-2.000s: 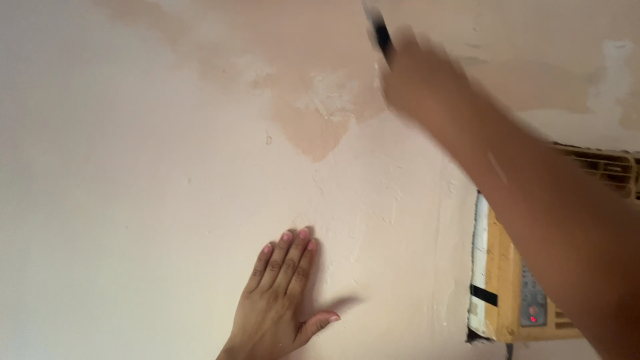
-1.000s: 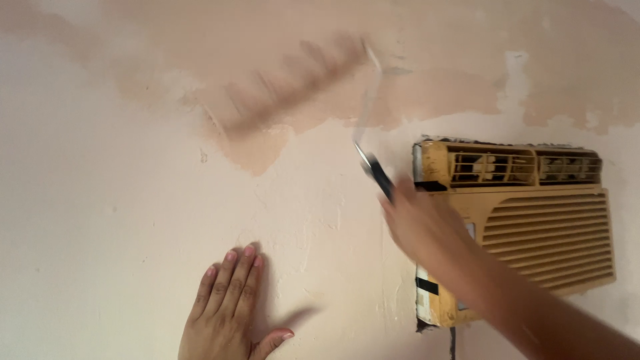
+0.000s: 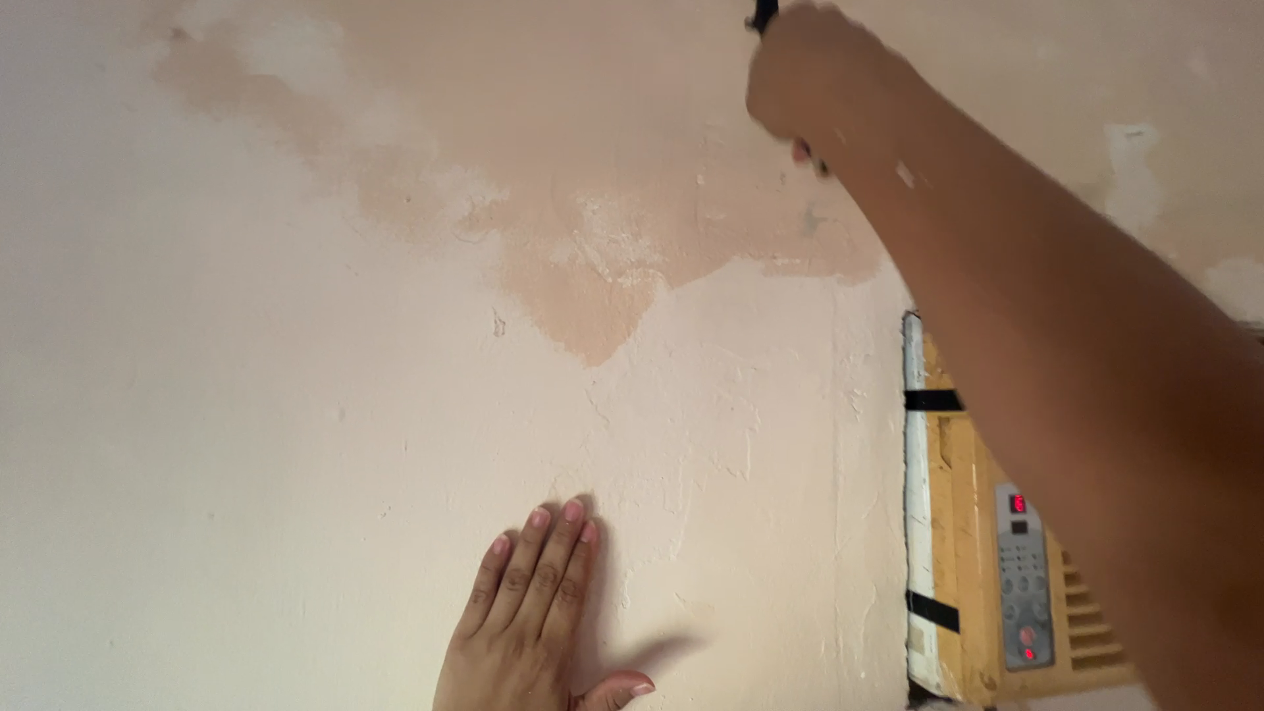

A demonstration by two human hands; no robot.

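Observation:
Flat against the pale wall (image 3: 296,444), at the bottom centre, rests my left hand (image 3: 538,612), palm down, thumb apart and holding nothing. My right hand (image 3: 815,74) is raised at the top, right of centre, closed around a black handle (image 3: 763,15). The tool's working end is out of the frame, so its kind cannot be told here. Below and left of this hand, a tan painted area (image 3: 583,306) comes down to a rounded point, with rough whitish marks on it.
A yellowed window-type air conditioner (image 3: 968,592) is set in the wall at the right, partly behind my right forearm. Black tape strips (image 3: 933,612) cross its left edge, and its control panel (image 3: 1024,592) shows red lights. Peeling, cracked paint runs left of it.
My right hand, with the tool, has risen from beside the air conditioner to the top of the view. My left hand stays on the wall. The view has shifted.

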